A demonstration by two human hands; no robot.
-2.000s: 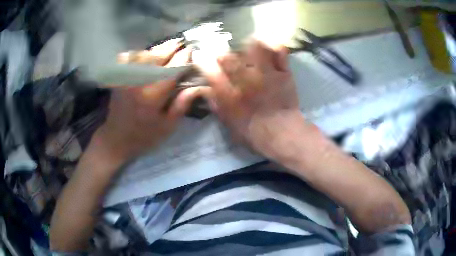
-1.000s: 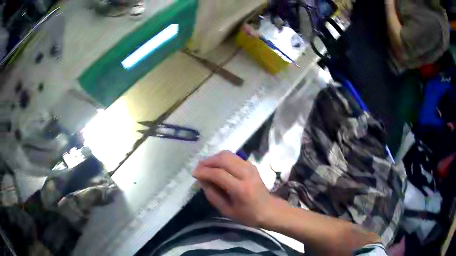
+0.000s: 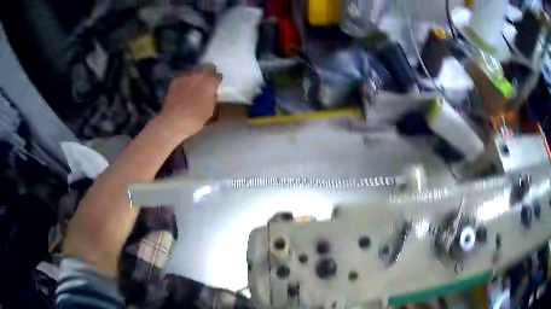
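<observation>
My left hand (image 3: 192, 99) reaches to the far left side of the table. Its fingers are closed on the lower edge of a white cloth piece (image 3: 238, 51), though blur hides the exact grip. Plaid cloth (image 3: 154, 250) lies at the lower left, below my forearm, and runs along the bottom towards the sewing machine head. The cream sewing machine head (image 3: 326, 259) fills the lower right. My right hand is out of the picture.
A dark checked cloth pile (image 3: 115, 72) lies at the upper left. A yellow strip (image 3: 305, 116) runs along the table's (image 3: 266, 151) far edge, with mixed cloth and clutter behind it. A long spring (image 3: 314, 181) and pale bar cross above the machine head.
The view has swung from the table's right side to its left. My left hand has come into view at the white cloth; my right hand has left the picture.
</observation>
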